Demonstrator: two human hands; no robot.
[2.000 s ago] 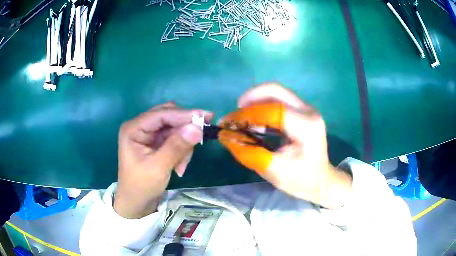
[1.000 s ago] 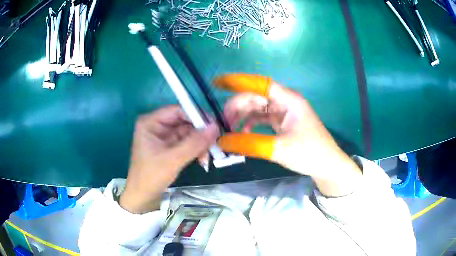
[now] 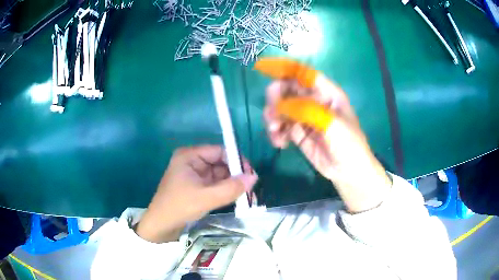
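Observation:
A white sleeved cable point(image 3: 223, 112) stands nearly upright in the picture, leaning slightly left. My left hand point(image 3: 205, 188) grips its lower part between thumb and fingers. A white connector point(image 3: 209, 51) is at its far end, with a short black wire stretch below it. Another white connector point(image 3: 250, 210) shows under my left hand, against the white coat. A thin black wire point(image 3: 248, 109) runs up beside the sleeve. My right hand point(image 3: 268, 85), blurred, has orange finger cots on thumb and index finger, which are apart, with nothing visible between them.
A heap of short grey-silver sticks point(image 3: 249, 27) lies at upper centre. A bundle of white-sleeved cables point(image 3: 78, 57) lies at upper left. Separate harnesses point(image 3: 458, 41) lie at upper right, past the dark line point(image 3: 389, 93). Blue stools point(image 3: 54, 234) stand beyond the green mat's near edge.
The sleeved cable was swung from between my hands to nearly upright, and my left hand has moved down towards me. My right hand has let go of the black wires and moved up, fingers apart.

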